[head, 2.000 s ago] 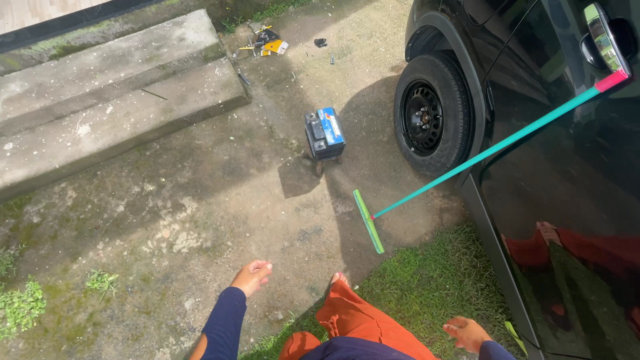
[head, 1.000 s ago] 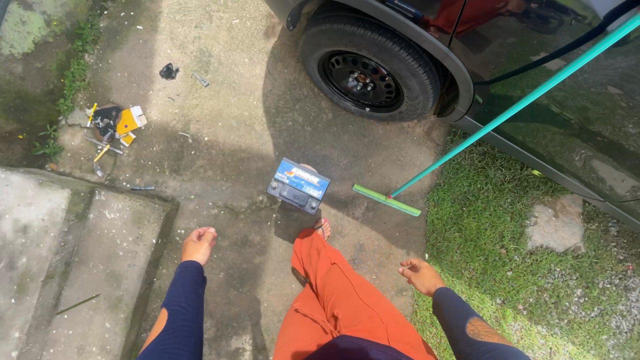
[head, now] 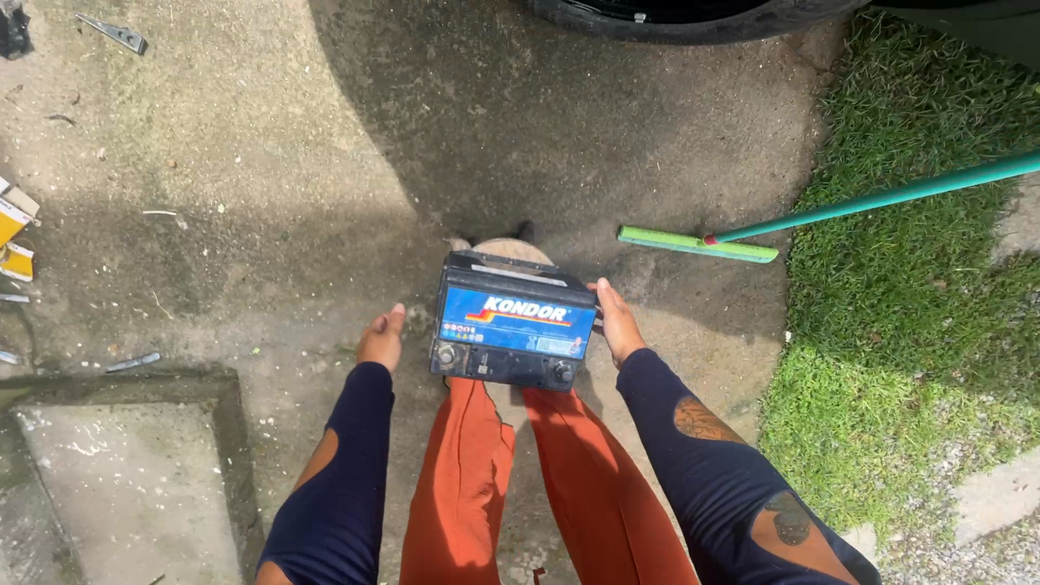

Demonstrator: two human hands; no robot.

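Observation:
A Kondor car battery [head: 513, 321], black with a blue label and two terminals along its near edge, sits on a small round wooden stool [head: 513, 250] in front of my legs. My right hand [head: 619, 325] is at the battery's right side, with its fingers at or just beside the case; whether they press on it is hard to tell. To the left of the battery is my left hand [head: 382, 337], fingers loosely curled, with a gap between it and the case. Neither hand has lifted anything.
A green squeegee or broom head [head: 697, 244] on a teal pole [head: 886, 195] lies to the right, by the grass [head: 877, 325]. A car tyre [head: 699, 28] is at the top. Concrete steps [head: 130, 487] stand lower left. Small scraps and yellow packaging [head: 16, 236] lie far left.
I have come up to the battery, and the view has moved with me. Both hands have come closer to it, the right one to its side.

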